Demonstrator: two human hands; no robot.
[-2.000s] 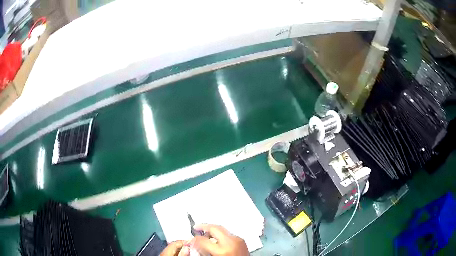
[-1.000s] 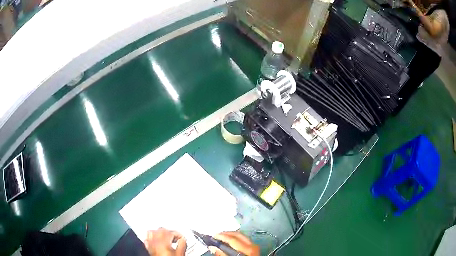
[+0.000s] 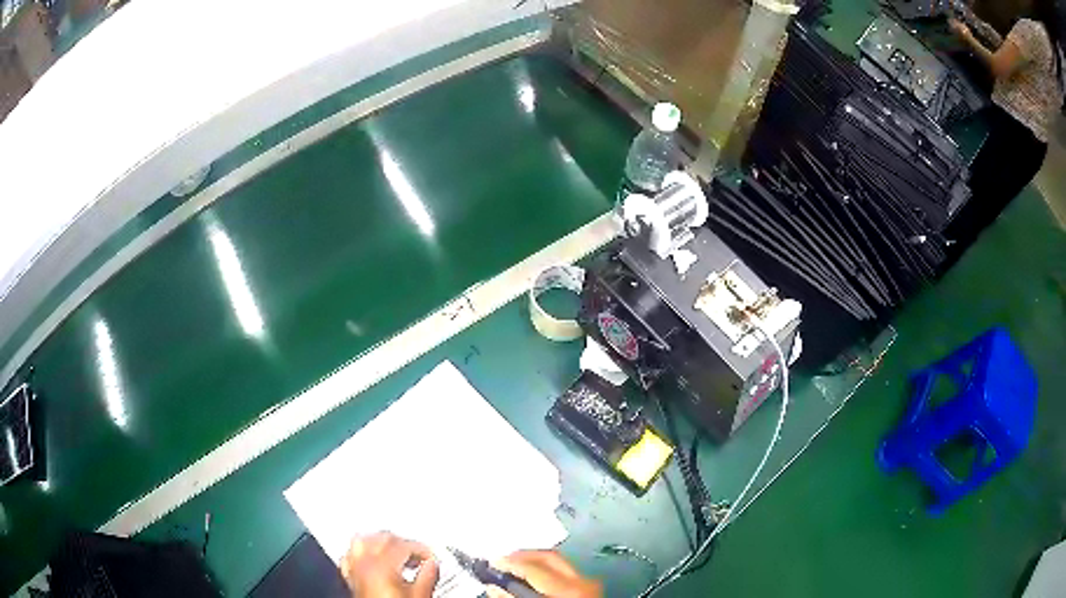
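My left hand (image 3: 392, 568) is at the bottom edge over the white work pad (image 3: 438, 461), its fingertips together at a small pale piece that I cannot make out. My right hand (image 3: 555, 575), cut off by the bottom edge, holds a dark pen-like soldering iron (image 3: 503, 577) with its tip pointing left towards the left fingertips. The iron stand with a yellow sponge (image 3: 643, 458) is to the right of the pad. The solder feeder (image 3: 701, 339) stands behind it, with a solder reel (image 3: 666, 215) on top and a pale feed tube (image 3: 781, 409) curving down.
A tape roll (image 3: 556, 304) lies left of the feeder, a bottle (image 3: 655, 150) behind it. Dark panels (image 3: 830, 199) are stacked at right and black ones (image 3: 129, 569) at lower left. The green conveyor (image 3: 316, 269) carries a panel (image 3: 16, 435). A blue stool (image 3: 964, 415) and a person (image 3: 1017, 94) are at right.
The view has swung right since the first frame, bringing in the stool and person. The iron now shows clearly in my right hand. Since one second ago, both hands look nearly unchanged.
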